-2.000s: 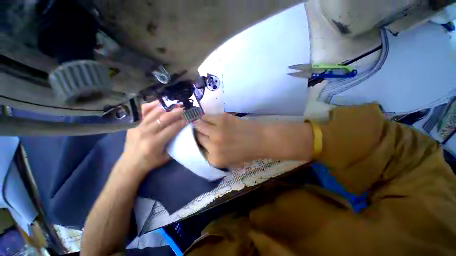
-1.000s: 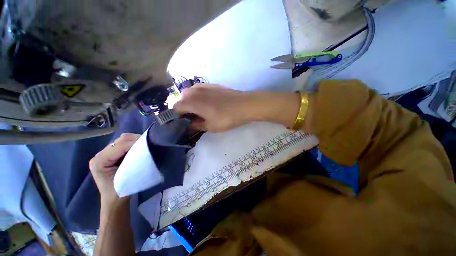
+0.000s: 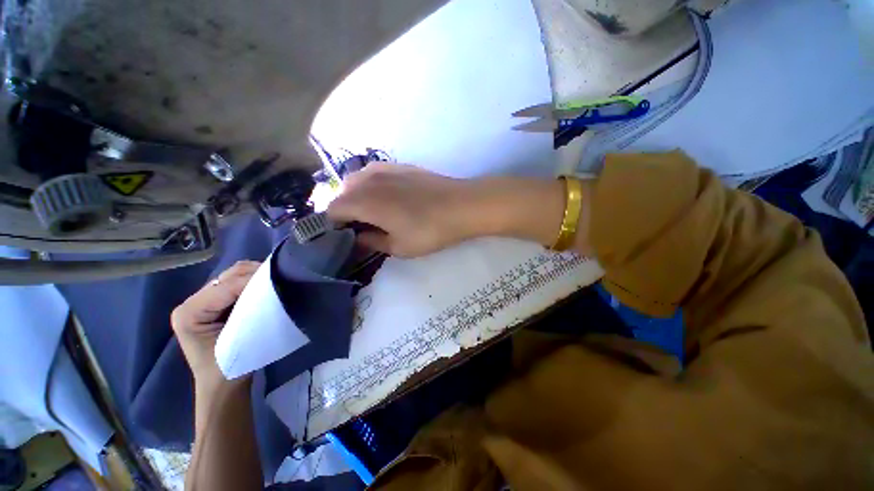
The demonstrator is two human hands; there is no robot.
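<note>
The white pocketing piece (image 3: pixel 257 331) lies folded over the dark fabric panel (image 3: pixel 321 305), left of the needle area. My left hand (image 3: pixel 213 312) grips the cloth at its left side, fingers partly hidden behind the white piece. My right hand (image 3: pixel 398 206) is at the presser foot, its fingertips on the upper edge of the dark fabric; they partly hide the foot and needle. The sewing machine head (image 3: pixel 230 86) stands over the work, with a ridged knob (image 3: pixel 310 227) beside my right fingertips.
Thread snips (image 3: pixel 599 114) lie right of the needle, by a large white cut piece (image 3: pixel 450 86). More stacked white pieces (image 3: pixel 776 86) lie at the right. A printed scale (image 3: pixel 460 312) runs along the front edge. A blue basket (image 3: pixel 350 455) is below.
The white piece was turned back to the left, showing dark fabric beneath. My left hand moved left and down from the needle; my right hand moved up to the presser foot.
</note>
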